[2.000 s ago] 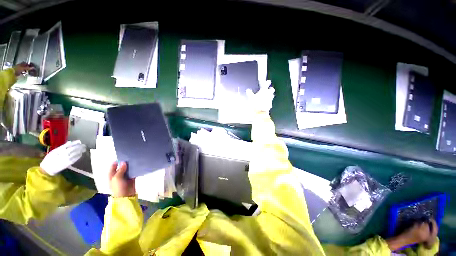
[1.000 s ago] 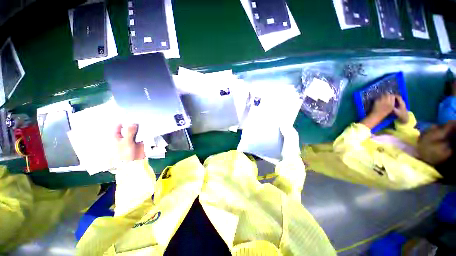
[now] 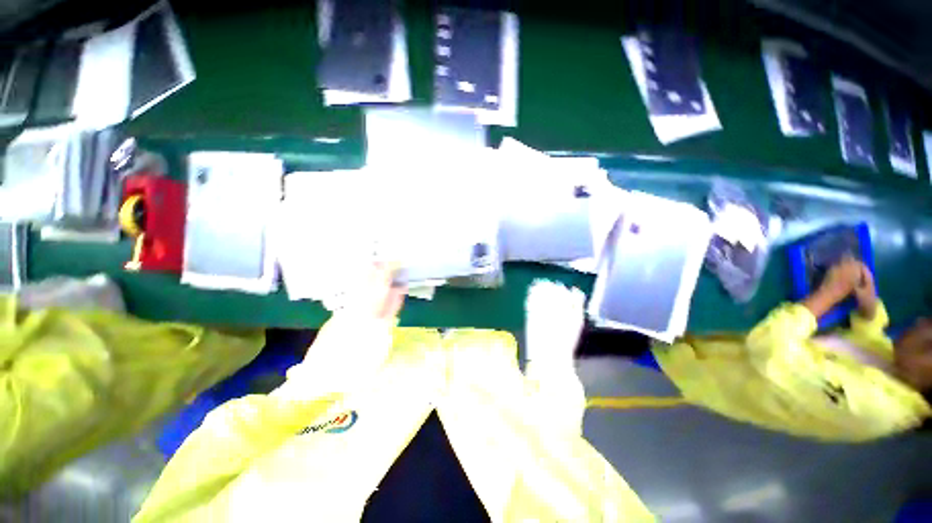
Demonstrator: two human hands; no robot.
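Note:
A back cover (image 3: pixel 434 194), washed out by glare, is raised over the bench in front of me, its camera window at the lower right corner. My bare left hand (image 3: pixel 386 291) holds its lower left edge. White sheets (image 3: pixel 317 230) lie under and left of it. My white-gloved right hand (image 3: pixel 555 312) is near the bench's front edge, overexposed, with nothing visible in it. Paler silvery covers lie to the right, one (image 3: pixel 552 220) behind the glove and one (image 3: pixel 654 266) beside it on a white sheet.
A red tape dispenser (image 3: pixel 158 223) and a pale cover (image 3: pixel 233 220) are on the left. Covers on white sheets line the far green surface (image 3: pixel 572 72). A plastic bag (image 3: pixel 738 240) lies right, near a neighbour's hands at a blue tray (image 3: pixel 869 240). Another yellow sleeve is left.
The view has shifted. My right hand first drew back from a cover on the far surface to the pale cover at right; now it is clear of that cover. My left hand keeps its cover.

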